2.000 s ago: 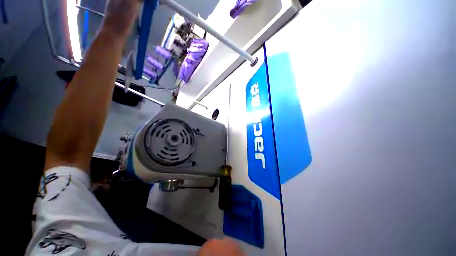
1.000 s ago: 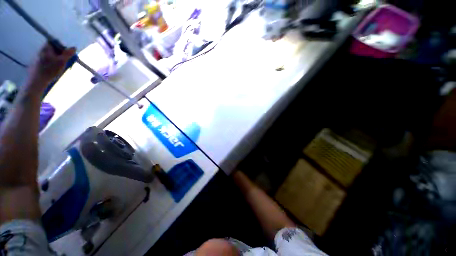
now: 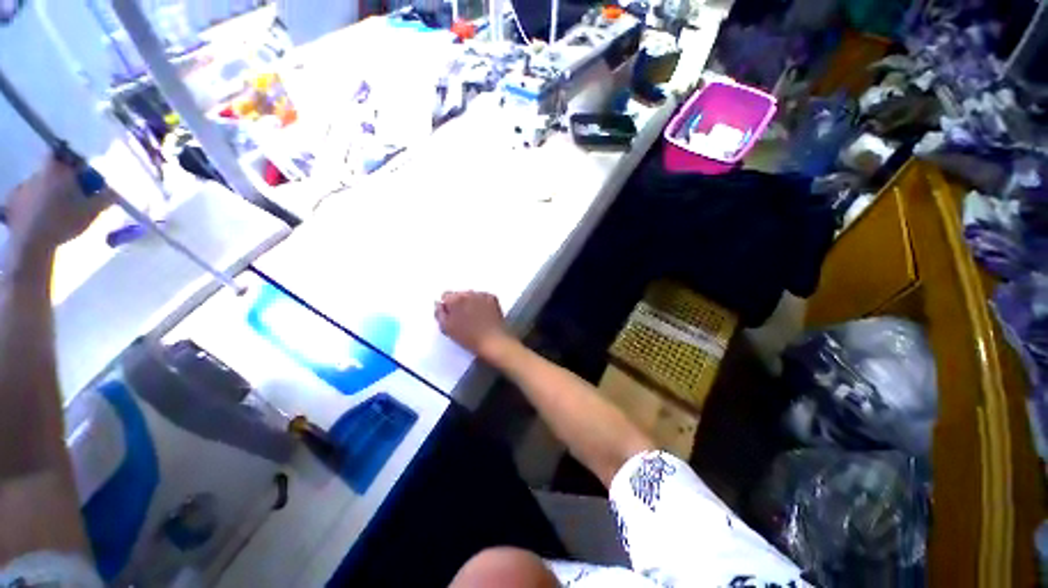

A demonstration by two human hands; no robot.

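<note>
My left hand (image 3: 58,207) is at the upper left, closed around the thread stand pole (image 3: 172,244). The pole slants down to the white table top (image 3: 333,454), its lower end at the blue corner panel (image 3: 282,327). A small blue part shows at my left hand. My right hand (image 3: 469,322) is over the neighbouring white table, fingers curled in, nothing visible in it. The sewing machine head (image 3: 161,459) lies at the lower left. A screwdriver (image 3: 313,436) lies between it and the blue accessory tray (image 3: 374,442).
Another sewing machine (image 3: 575,69) stands farther along the tables. A pink basket (image 3: 722,124), a yellowish woven crate (image 3: 672,339), plastic bags (image 3: 862,385) and a wooden bin (image 3: 954,379) are on the right. A white trough (image 3: 172,258) runs behind the machine. My knee shows at the bottom.
The view has swung right, towards the neighbouring table and bins. My right hand has come up from beside the table edge to over the table top. My left hand still holds the pole.
</note>
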